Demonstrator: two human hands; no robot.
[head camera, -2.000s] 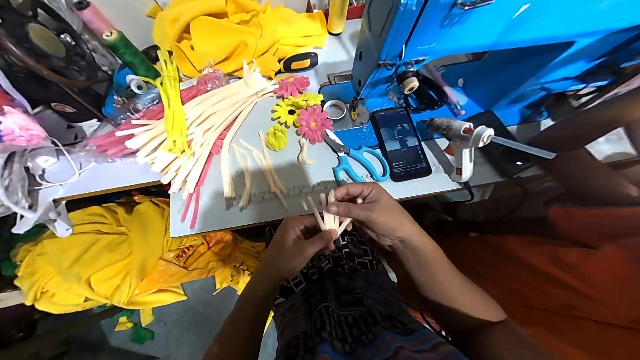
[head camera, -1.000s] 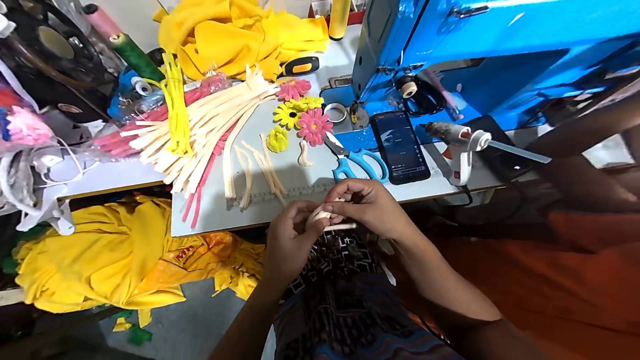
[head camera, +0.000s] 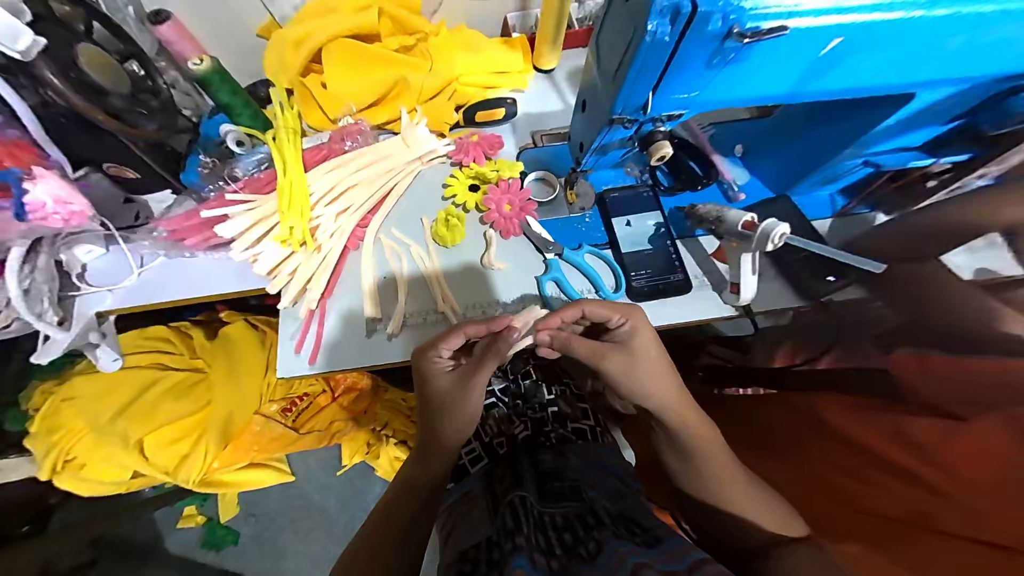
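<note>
Between thumb and fingers, my left hand (head camera: 464, 372) grips a small bunch of cream fuzzy strips (head camera: 526, 322) just off the table's front edge. My right hand (head camera: 604, 344) pinches the same bunch from the other side. Beyond my hands lie blue-handled scissors (head camera: 578, 274), partly open. Several loose cream strips (head camera: 428, 272) rest over a clear ruler (head camera: 480, 308). A large bundle of cream strips (head camera: 344, 200) lies to the left, with a yellow bundle (head camera: 290, 172) across it. Near the scissors are a pink flower (head camera: 508, 206) and a yellow flower (head camera: 466, 189) with a dark centre.
A blue sewing machine (head camera: 760, 64) stands at the right. In front of it lie a phone (head camera: 644, 244) and a white glue gun (head camera: 742, 248) with a glue stick. Yellow cloth (head camera: 384, 56) is heaped behind, more hangs below left. Another person's arm (head camera: 936, 232) is at the far right.
The cream strips stood fanned out between my hands two seconds ago; now they are gathered in a compact bunch between my fingertips. The scissors and flowers have not moved.
</note>
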